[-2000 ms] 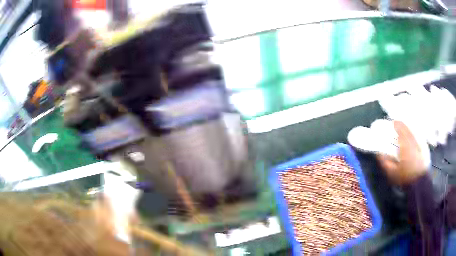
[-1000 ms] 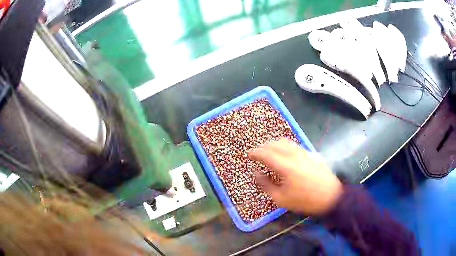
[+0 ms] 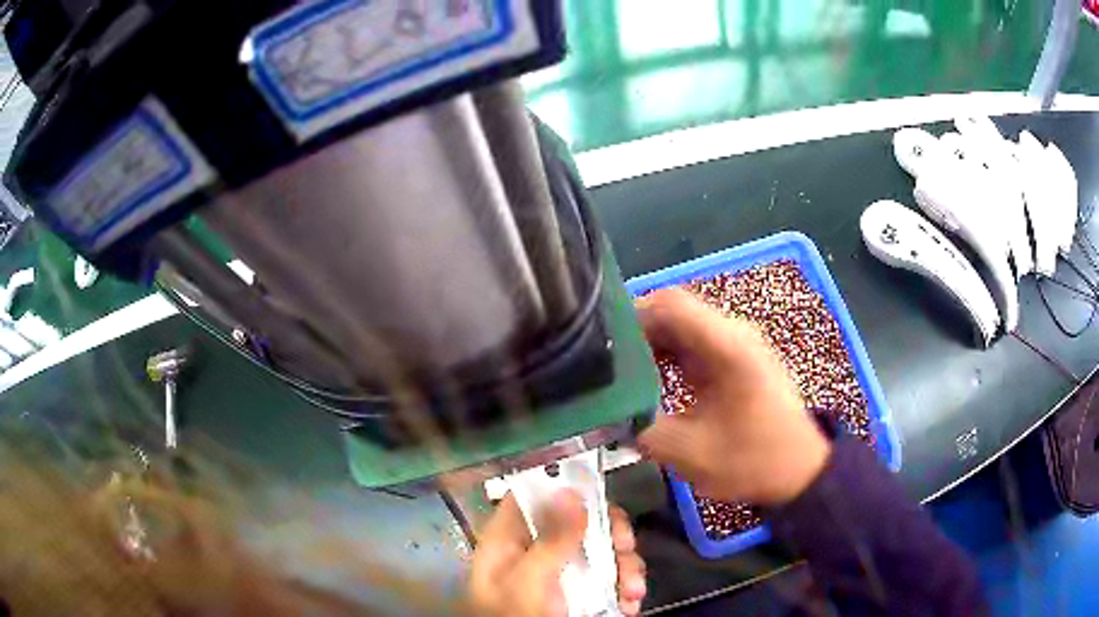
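Note:
The pneumatic press (image 3: 398, 229), with a silver cylinder and green base, fills the left and middle. My left hand (image 3: 542, 560) holds a white plastic housing (image 3: 581, 518) at the press's front edge, its upper end under the press. My right hand (image 3: 735, 410) is beside the press's right edge, over the near left part of the blue tray (image 3: 892, 452) of copper-coloured small parts (image 3: 795, 313). Its thumb and fingertips are close together near the press; whether they hold a small part cannot be told. The press hides the fixture.
Several white housings (image 3: 934, 259) with thin wires lie right of the tray. A mallet (image 3: 169, 392) lies on the bench left of the press. A green conveyor (image 3: 747, 72) with white edging runs behind. Blurred strands cross the lower left.
My right hand has moved left from over the tray's copper parts to the press. My left hand and the housing it holds now show at the press front. The view has shifted left.

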